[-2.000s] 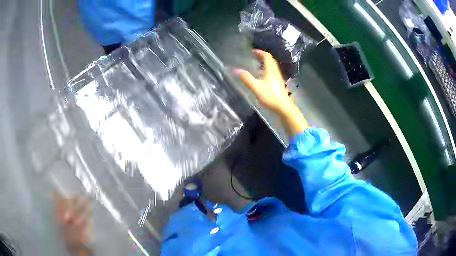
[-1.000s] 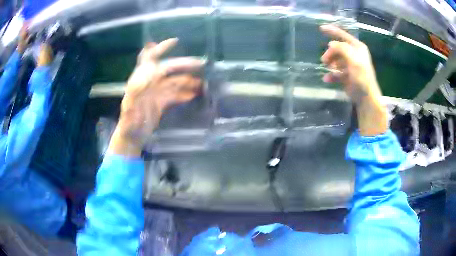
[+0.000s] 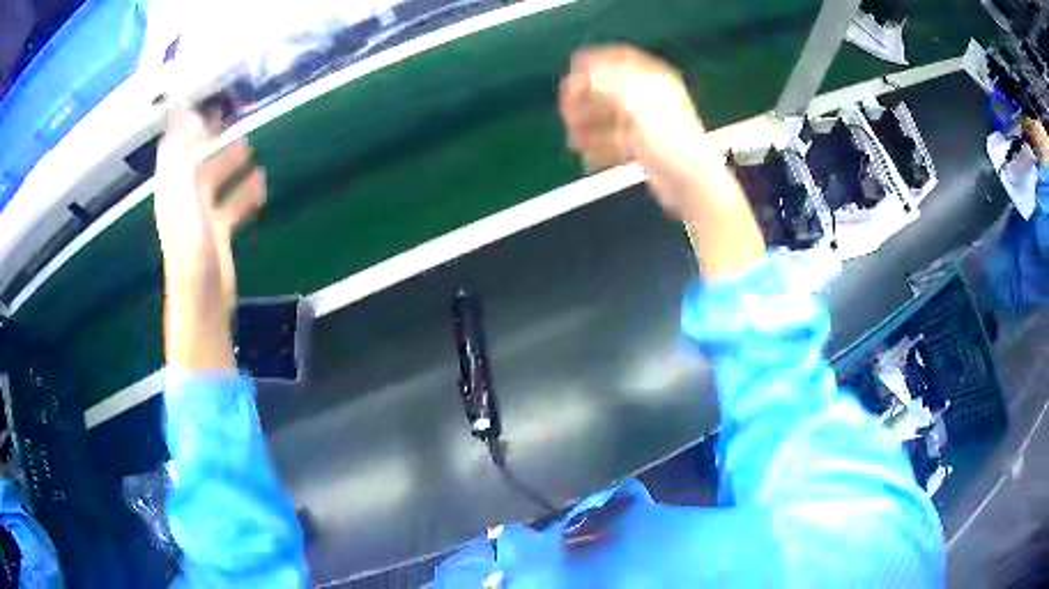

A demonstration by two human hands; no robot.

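My left hand is raised at the left over the conveyor edge, blurred, with thumb and fingers apart. Its fingertips are near a shiny clear and white sheet-like thing at the top left; I see no grip on it. My right hand is raised over the green conveyor, blurred, its fingers curled; no object shows in it. A black electric screwdriver lies on the dark bench between my arms, its cord running towards me.
The screw box is beside my left forearm. Several perforated housings with black parts stand at the right by the green conveyor. A teal crate is at the lower right. Parts of other people show at both edges.
The clear tray that was between my raised hands is gone from there; a shiny sheet-like thing now lies beyond the conveyor. My hands have moved left, and the view has turned.
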